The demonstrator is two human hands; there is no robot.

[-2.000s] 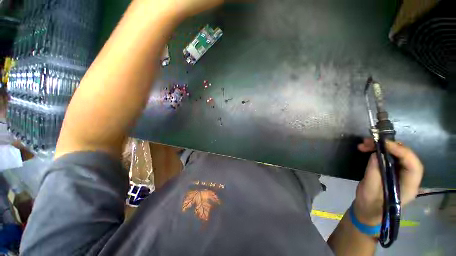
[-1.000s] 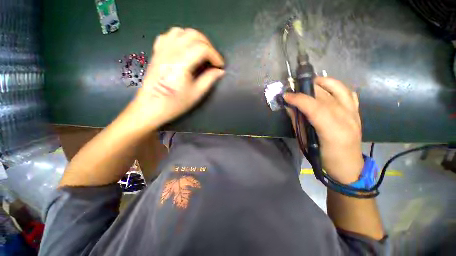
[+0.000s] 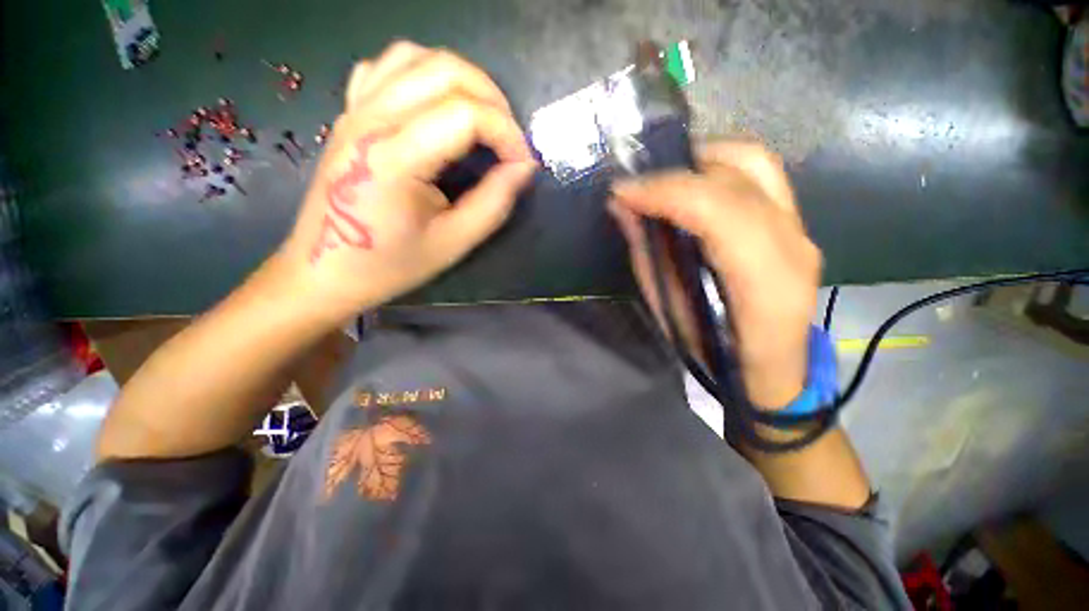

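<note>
A circuit board (image 3: 571,129), glaring white with a green right end, lies on the dark green mat in front of me. My left hand (image 3: 412,179) is at its left end, thumb and fingertips pinched together; whether they hold a tiny component cannot be seen. My right hand (image 3: 734,245) is closed around the black soldering iron (image 3: 699,281), which is blurred. The front of the iron is over the right part of the board, and its tip cannot be made out. A loose pile of small dark red components (image 3: 215,141) lies left of my left hand.
Another green circuit board (image 3: 131,34) lies at the upper left. A black cable (image 3: 908,338) loops from my right wrist, with its blue band (image 3: 819,372), to the right edge. The mat's front edge (image 3: 908,283) runs just before my body. A round object (image 3: 1078,66) is cut off at the upper right.
My right hand has moved left with the iron, and the board now lies by my left fingertips. The view has shifted, and the component pile and the other board appear further left.
</note>
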